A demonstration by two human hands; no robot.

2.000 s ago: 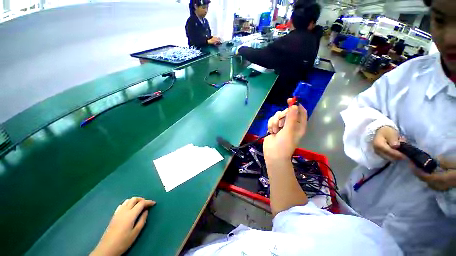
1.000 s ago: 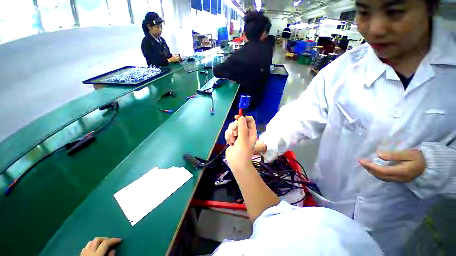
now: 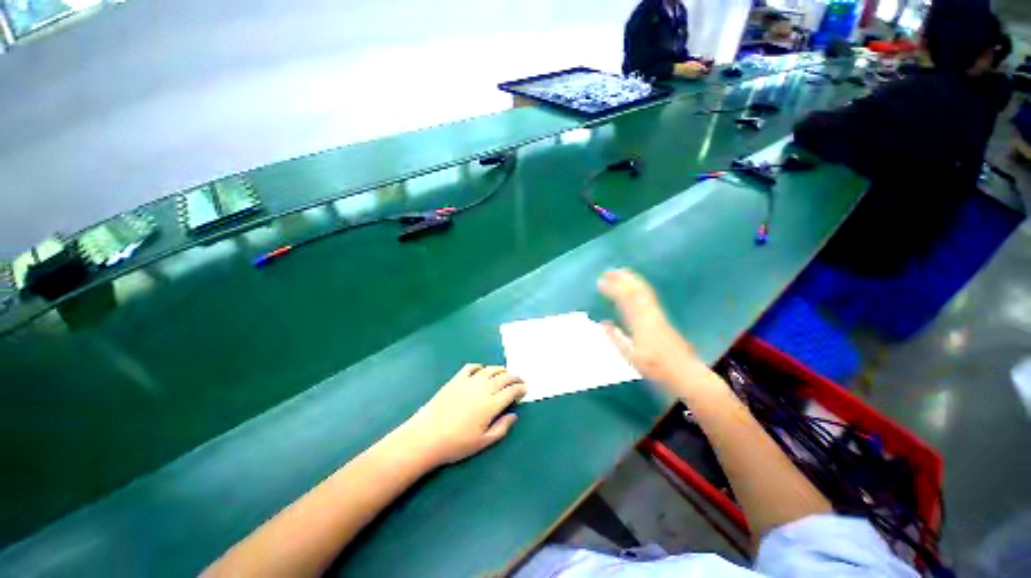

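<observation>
A white label sheet (image 3: 568, 356) lies flat on the green bench ledge in front of me. My left hand (image 3: 470, 413) rests palm down at the sheet's left edge, fingers slightly apart, holding nothing that shows. My right hand (image 3: 644, 327) is above the sheet's right edge, blurred, with thumb and fingers apart and no lead visible in it. A clamp lead (image 3: 426, 221) with a blue plug lies on the sunken green surface beyond.
A red crate (image 3: 929, 469) full of black leads stands below the bench edge at right. Another short lead (image 3: 605, 211) lies farther along. Green-and-white boards (image 3: 218, 203) and a black tray (image 3: 588, 90) sit on the far ledge. Two people in dark clothes are at the far bench.
My right hand has let go of the blue-plugged lead and moved from above the crate to the sheet. My left hand is now beside the sheet. The view has turned left; the white-coated person is out of view.
</observation>
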